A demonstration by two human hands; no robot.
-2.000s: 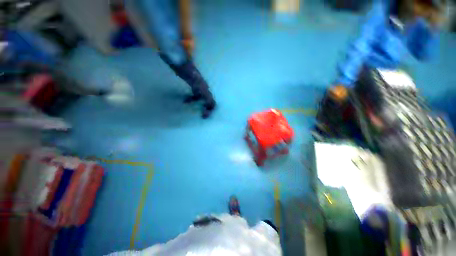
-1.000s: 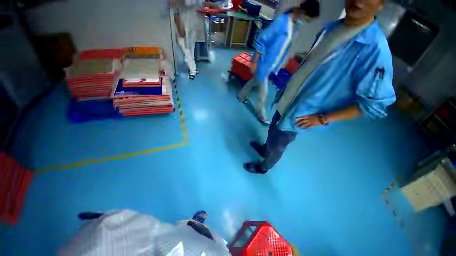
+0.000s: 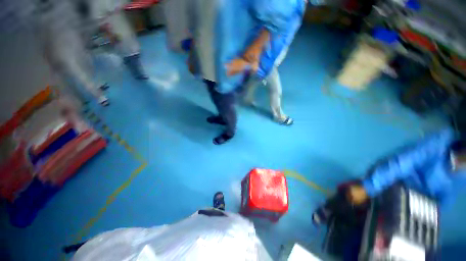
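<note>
Neither of my hands shows in the head view. My white garment [image 3: 179,239] fills the bottom centre, with the tip of one shoe [image 3: 219,201] beyond it. A red plastic stool [image 3: 265,192] stands on the blue floor just ahead and slightly right of the shoe. The picture is blurred.
A person in light blue [image 3: 225,66] stands ahead, with others behind and at left. A person in blue [image 3: 409,165] sits at right beside trays [image 3: 423,216]. A red, white and blue stack [image 3: 66,158] lies left. A pale box [image 3: 363,66] is at upper right. Yellow lines mark the floor.
The view has swung right. The stack has shifted left and down, the stool is fully in view, and the seated person and trays have entered at right. The standing person's hands are now in front.
</note>
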